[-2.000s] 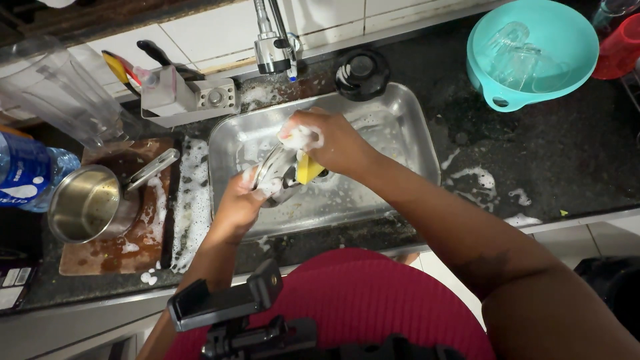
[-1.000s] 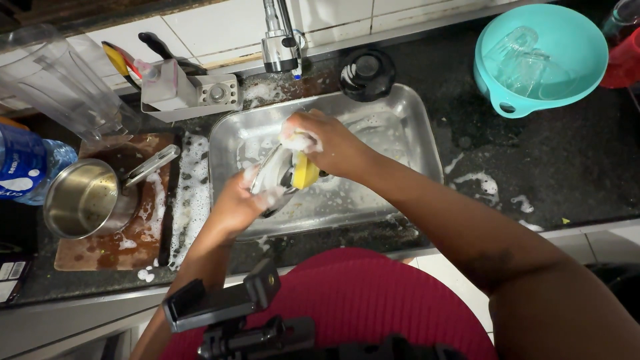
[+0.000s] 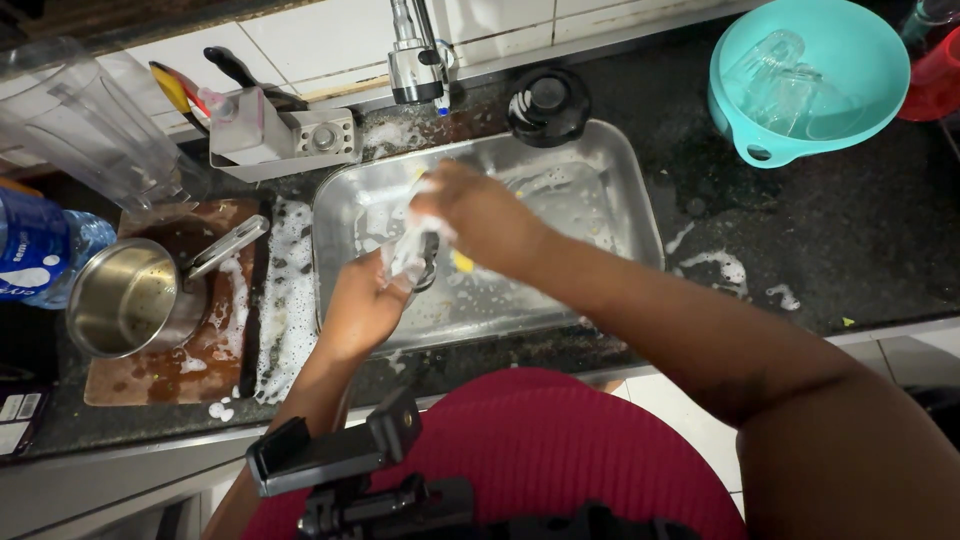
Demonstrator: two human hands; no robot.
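Over the left part of the stainless steel sink (image 3: 585, 292), my left hand (image 3: 365, 304) grips a foam-covered item (image 3: 409, 259) with a dark part. What kind of item it is cannot be told under the suds. My right hand (image 3: 480, 214) is at its upper end, blurred, fingers curled with foam on them. A bit of yellow sponge (image 3: 463, 262) shows just below my right hand; its hold on the sponge is mostly hidden. The chrome faucet (image 3: 415, 71) stands behind the sink.
A steel saucepan (image 3: 124, 300) rests on a brown cutting board (image 3: 169, 379) at left, near a clear blender jar (image 3: 90, 120) and a water bottle (image 3: 37, 247). A soap caddy (image 3: 326, 139) and a black lid (image 3: 549, 105) sit behind the sink. A turquoise bowl (image 3: 862, 67) holds glasses at right.
My right hand has shifted up and left along the foamy item. Less of the yellow sponge shows beside it than before. My left hand keeps its grip.
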